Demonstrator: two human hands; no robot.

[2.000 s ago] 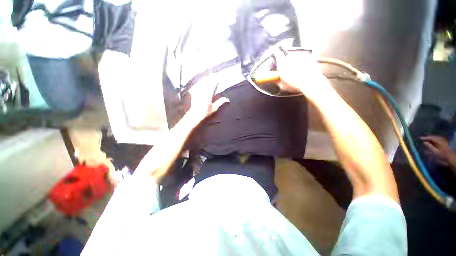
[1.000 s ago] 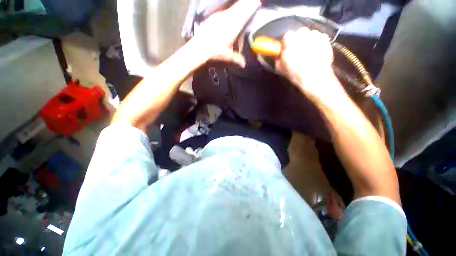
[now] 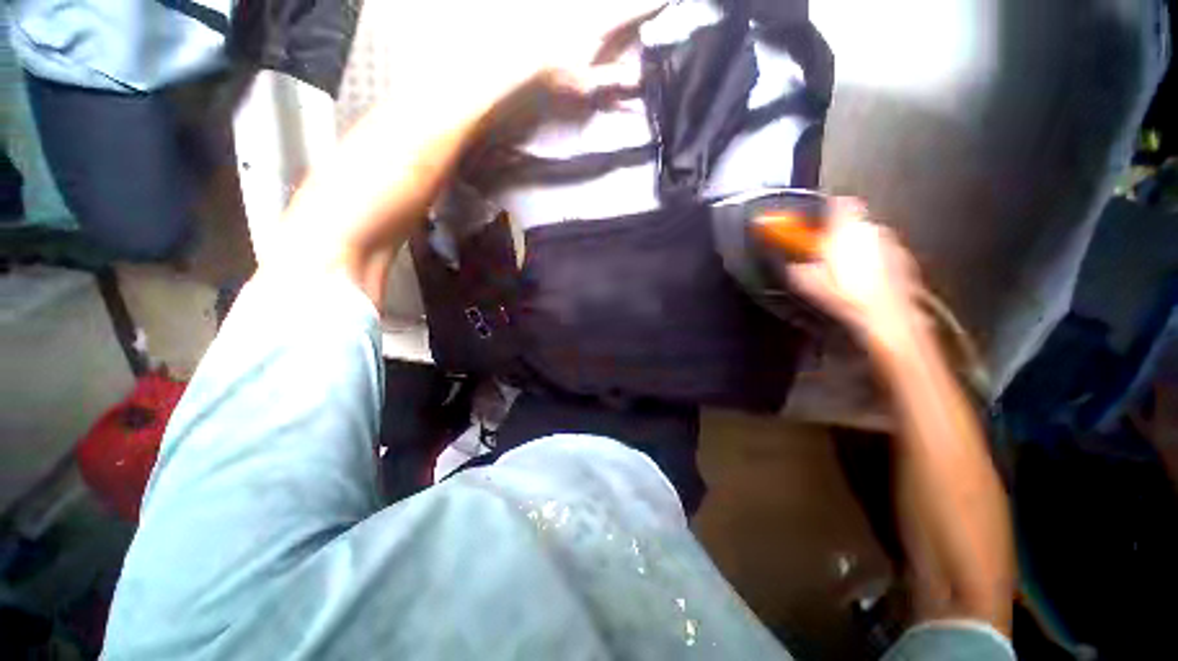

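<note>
A dark garment [image 3: 633, 304] with white panels and dark strips lies on the pale ironing table [image 3: 969, 168]. My right hand [image 3: 859, 265] grips the orange handle of the steam iron [image 3: 736, 245], which rests at the right side of the garment's dark panel. My left hand [image 3: 575, 97] is at the garment's upper left, over the white part. It is blurred and washed out by glare, so whether its fingers hold cloth cannot be told. A small shiny fitting [image 3: 481, 319] shows on the dark cloth at the lower left.
Other dark and white garments [image 3: 116, 142] hang at the upper left. A red container [image 3: 129, 446] stands on the floor at the left. The hose behind the iron is blurred. Dark shapes, perhaps a person, are at the right edge.
The view has shifted, showing more of the table top. The iron now sits at the right of the dark panel. My left hand has moved to the white panels' left side.
</note>
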